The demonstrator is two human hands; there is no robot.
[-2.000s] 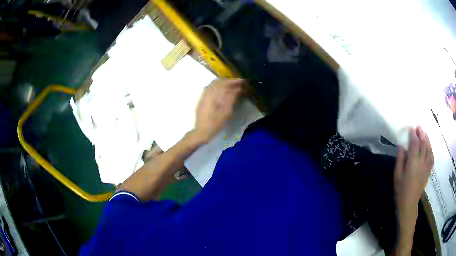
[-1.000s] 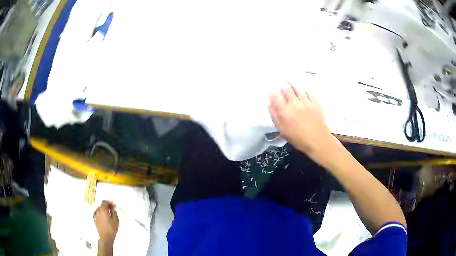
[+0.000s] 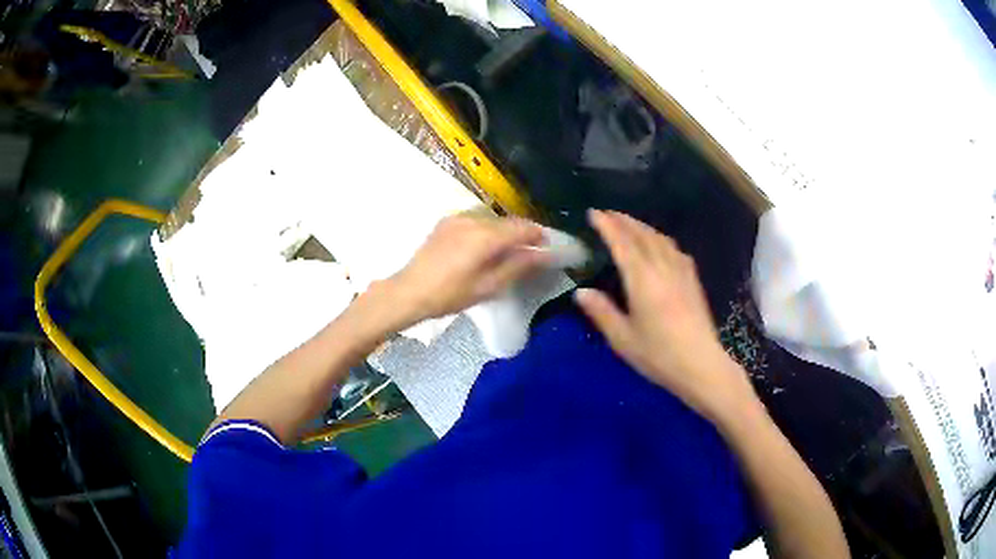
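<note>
My left hand (image 3: 475, 262) is bare and blurred. It holds a small white cloth piece (image 3: 505, 319) above my lap, beside the yellow-framed rack. My right hand (image 3: 655, 295) is just right of it, with thumb and fingers apart and nothing seen in it. White fabric pieces (image 3: 360, 186) lie in a loose stack on the rack at my left. A larger white cloth (image 3: 803, 295) hangs over the table's front edge on the right.
The rack's yellow tube (image 3: 421, 93) runs beside the stack. The white table (image 3: 852, 131) with a wooden edge is at the right. Black scissor loops (image 3: 975, 513) show at the lower right rim. The floor (image 3: 131, 284) is green.
The view has swung back left from the table to the rack. My right hand has left the cloth on the table and is beside my left, which now holds a white piece.
</note>
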